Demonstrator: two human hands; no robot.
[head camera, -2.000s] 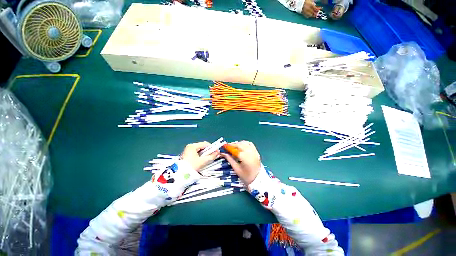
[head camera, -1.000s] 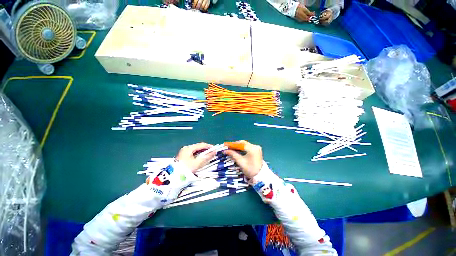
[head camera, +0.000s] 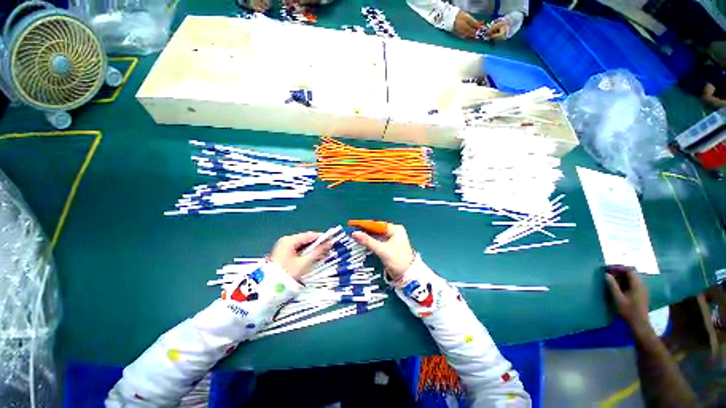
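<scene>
My left hand (head camera: 298, 253) holds white leads with dark blue ends (head camera: 326, 239), slightly fanned, above a loose heap of similar white pieces (head camera: 318, 299) near the bench's front edge. My right hand (head camera: 388, 245) is just right of these ends, with an orange finger cot (head camera: 368, 227) on a fingertip. Its thumb and finger are close to a dark blue end; whether they grip it is too small to tell. Beyond the hands lie a pile of blue-banded white pieces (head camera: 247, 179) and a bundle of orange leads (head camera: 374, 164).
A long cream box (head camera: 263, 119) crosses behind. White tubes (head camera: 509, 167) are stacked at right, beside a paper sheet (head camera: 617, 219). A single white stick (head camera: 501, 286) lies right of my hands. Another person's hand (head camera: 627, 291) is at the right bench edge. A fan (head camera: 57, 62) stands upper left.
Another person's hand and arm have appeared at the right edge. My hands have moved slightly apart, and the orange fingertip now points left above the lead ends. The whole view has shifted a little.
</scene>
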